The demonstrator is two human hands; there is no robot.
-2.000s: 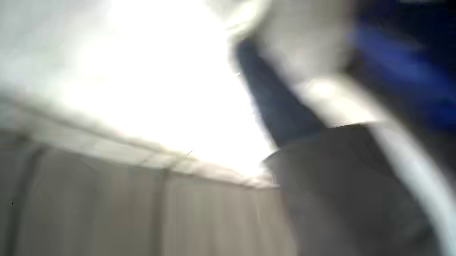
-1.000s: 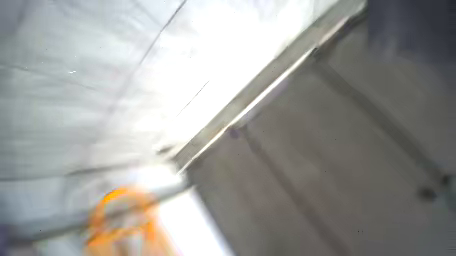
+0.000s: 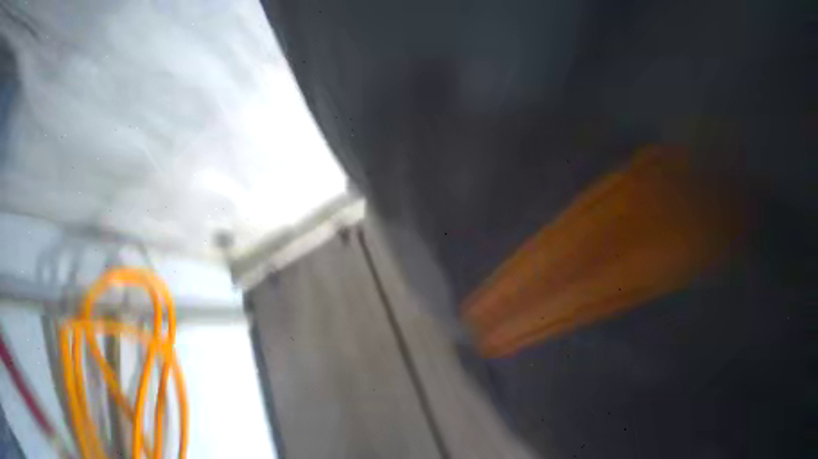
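Note:
The view is tilted and partly blurred. Dark grey-black fabric (image 3: pixel 556 81) fills the right half, very close to the camera. A blurred orange-brown tapered shape (image 3: pixel 583 260) lies against it; I cannot tell what it is. Grey-brown cubicle panels (image 3: pixel 314 359) stand at lower centre, with a dark gap line between them. No hand can be made out, and nothing is seen held.
Pale marbled floor tiles (image 3: pixel 161 125) fill the upper left, bright with glare. An orange coil, apparently a hose (image 3: pixel 127 275), is at lower left in front of a white wall (image 3: pixel 220 385). A thin red pole (image 3: pixel 27 385) shows at the left edge.
The dark fabric now covers the right half, with the orange-brown shape on it. The view has rotated; the orange coil is sharper and further left, and less of the panels shows.

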